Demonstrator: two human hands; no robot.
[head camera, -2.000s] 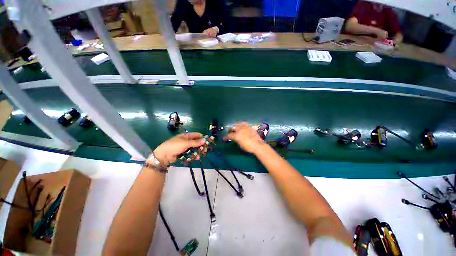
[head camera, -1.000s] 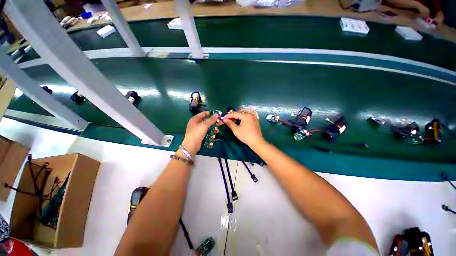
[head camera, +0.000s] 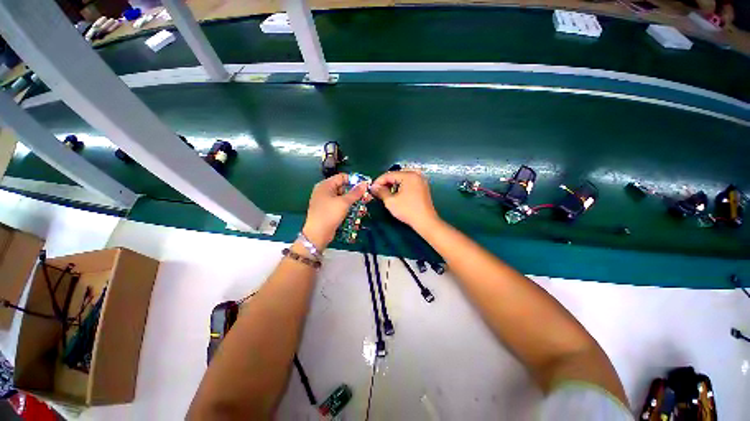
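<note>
My left hand (head camera: 331, 205) holds a green circuit board strip (head camera: 354, 224) at its upper end, over the near edge of the conveyor belt. Several black cable leads (head camera: 377, 300) hang from the strip over the white bench. My right hand (head camera: 403, 196) meets my left at the strip's top, with thumb and finger pinched on something too small to make out. A black unit (head camera: 331, 158) lies on the belt just beyond my left hand. Another black unit (head camera: 220, 322) lies on the bench beside my left forearm, and a loose green board (head camera: 335, 400) with a black lead lies near it.
An open carton (head camera: 123, 329) with boards and leads stands at left. White frame posts (head camera: 136, 123) cross the left side. More black units with boards (head camera: 520, 187) lie along the green belt (head camera: 460, 123). Black-and-yellow units (head camera: 681, 396) sit at lower right. White boxes (head camera: 577, 23) lie on the far belt.
The view has tilted down. My right hand has come back from the belt to my left hand at the strip. The units on the belt have shifted in view.
</note>
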